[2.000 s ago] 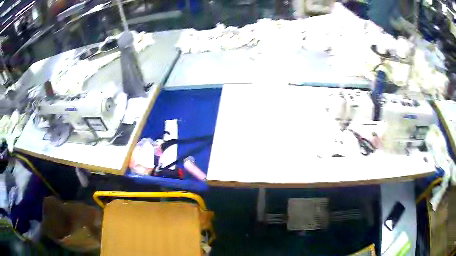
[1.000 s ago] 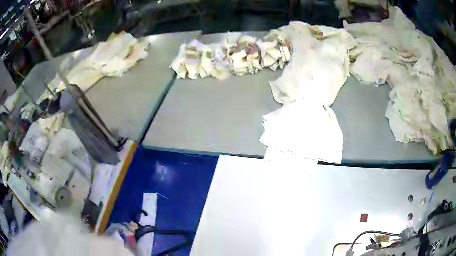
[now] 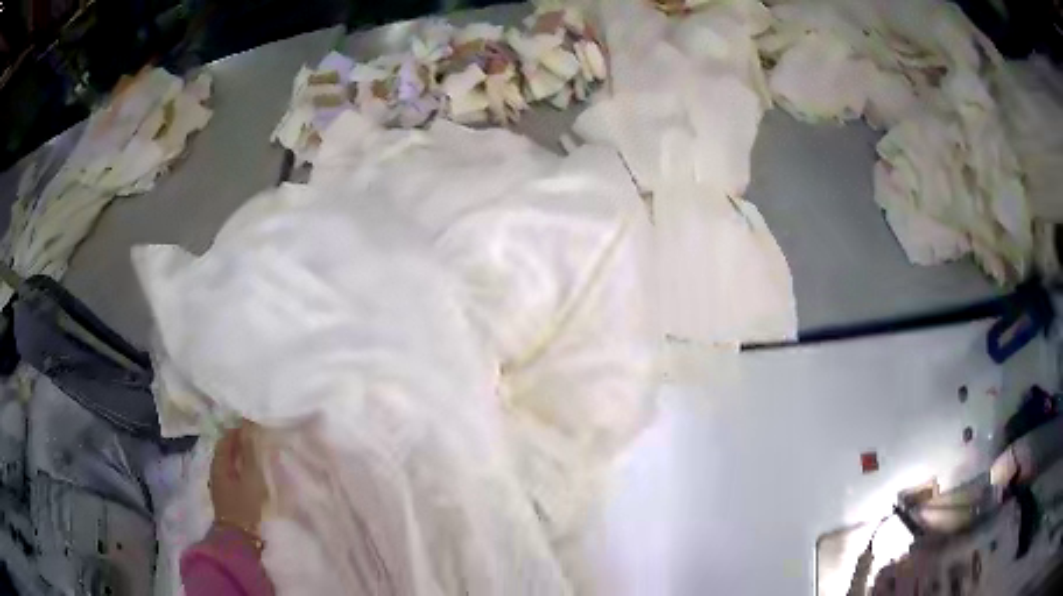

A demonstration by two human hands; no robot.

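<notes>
A large loose heap of white garment pieces [image 3: 385, 314] fills the middle of the view, held up over the grey table and the white machine table. My left hand [image 3: 239, 483], with a pink sleeve, is at the lower left edge of the heap. It holds the cloth, and its fingers are partly hidden by it. My right hand is not visible.
More cream pieces [image 3: 723, 245] lie on the grey table [image 3: 822, 250], with small bundles [image 3: 466, 76] at the back and a heap [image 3: 968, 163] at the right. The white machine table [image 3: 746, 466] is at lower right, with part of a sewing machine [image 3: 956, 559].
The white heap has come up from the lower left into the middle, covering the blue panel and much of the grey table. My left hand has come into view. The view has moved closer to the grey table.
</notes>
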